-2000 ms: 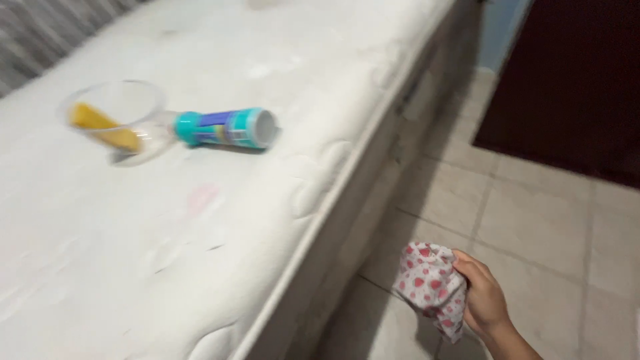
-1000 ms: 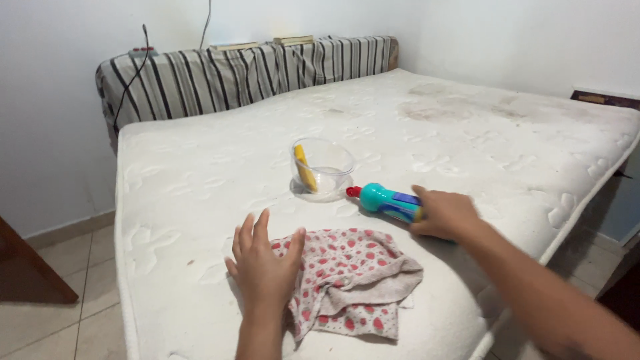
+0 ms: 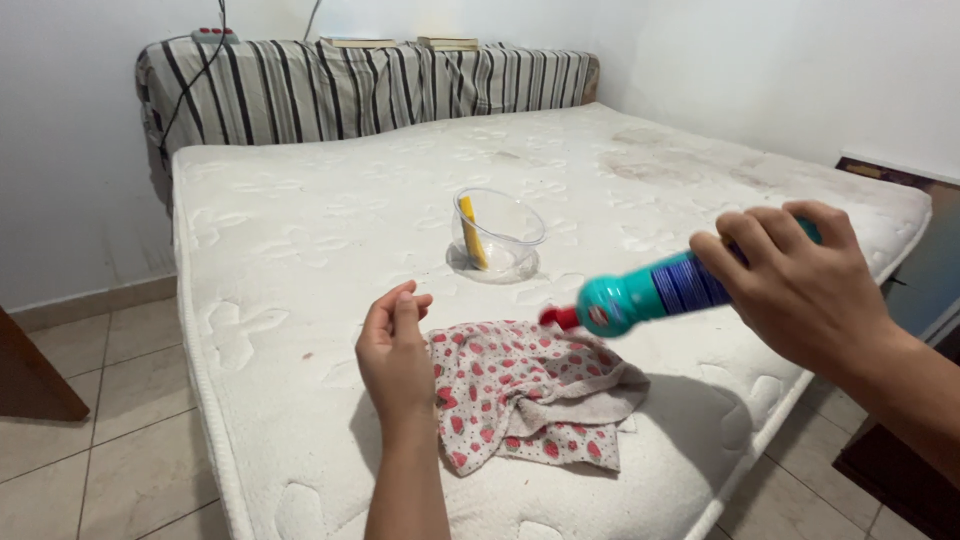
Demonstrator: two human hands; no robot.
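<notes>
My right hand [image 3: 795, 277] grips a teal plastic bottle [image 3: 637, 296] with a blue label, tilted so that its red cap points down and left above the cloth. Below it, a strawberry-print cloth [image 3: 525, 390] lies crumpled on the white mattress [image 3: 300, 420]. Just left of the cloth is my left hand [image 3: 397, 352], raised with its fingers curled together; whether it holds anything is not visible. Behind the cloth stands a clear plastic bowl [image 3: 517, 247], with a yellow strip-like object [image 3: 472, 232] leaning inside it.
A headboard [image 3: 360, 97] draped in striped fabric stands at the far end, with books [image 3: 448, 43] and a power strip [image 3: 215, 35] on top. A black cable hangs at the left. Dark wooden furniture [image 3: 37, 367] is at the left edge, and tiled floor [image 3: 142, 405] flanks the mattress.
The cloth was in a hand beside the mattress two seconds ago and now lies on it. My right hand has lifted the bottle off the mattress. My left hand's spread fingers have drawn together.
</notes>
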